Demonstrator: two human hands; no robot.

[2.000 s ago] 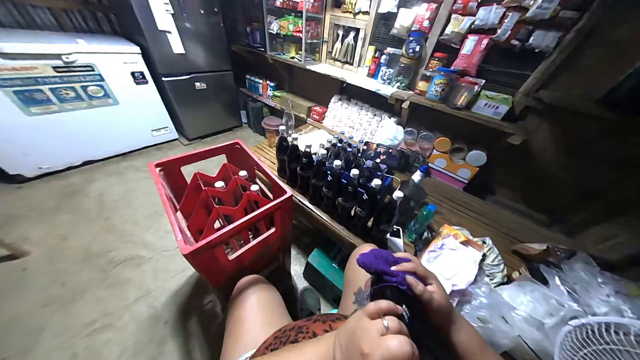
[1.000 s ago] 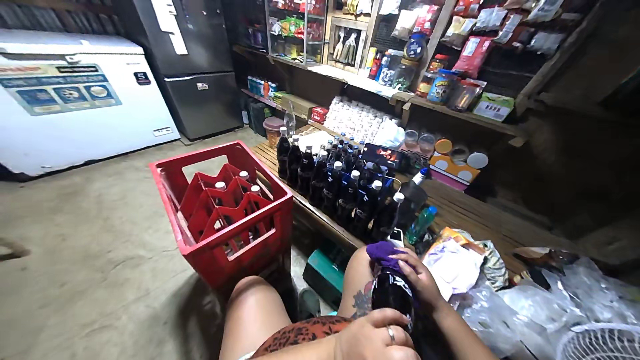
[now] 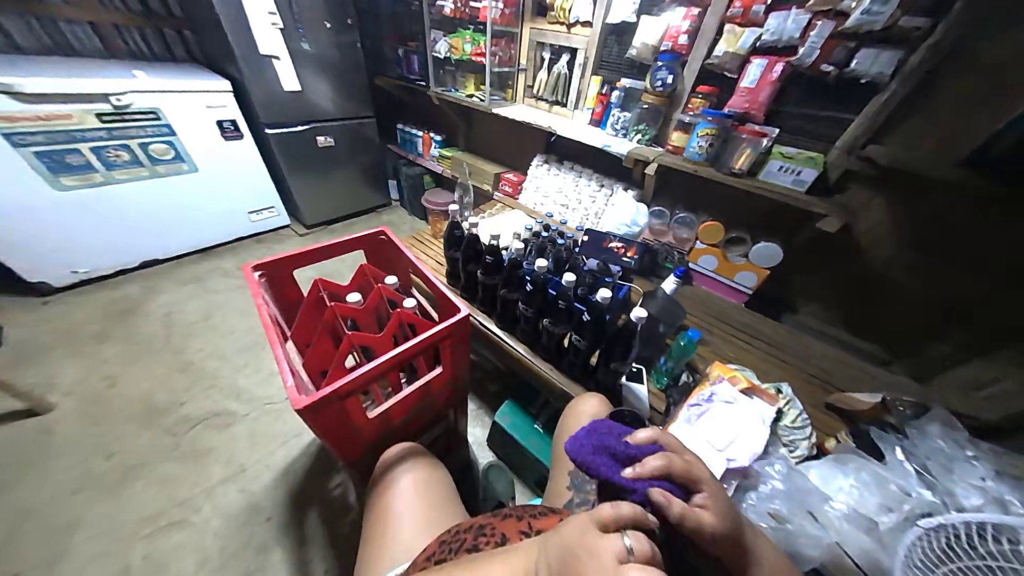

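Note:
My right hand presses a purple cloth around a dark glass bottle above my lap; only the bottle's end shows past the cloth. Below it, my left hand, with a ring on one finger, grips the same bottle, most of which my hands and the cloth hide. Several dark soda bottles with pale caps stand upright in rows on a slatted wooden bench. At the left, a red plastic crate with dividers holds several capped bottles.
A green box is on the floor between crate and bench. On the bench lie a lit phone, a green plastic bottle, clear plastic bags and a white plastic basket. A white chest freezer stands at the left.
One second ago the bottle's dark side showed below the cloth; now the cloth and my right hand cover more of it, and the bottle's end points toward the bench.

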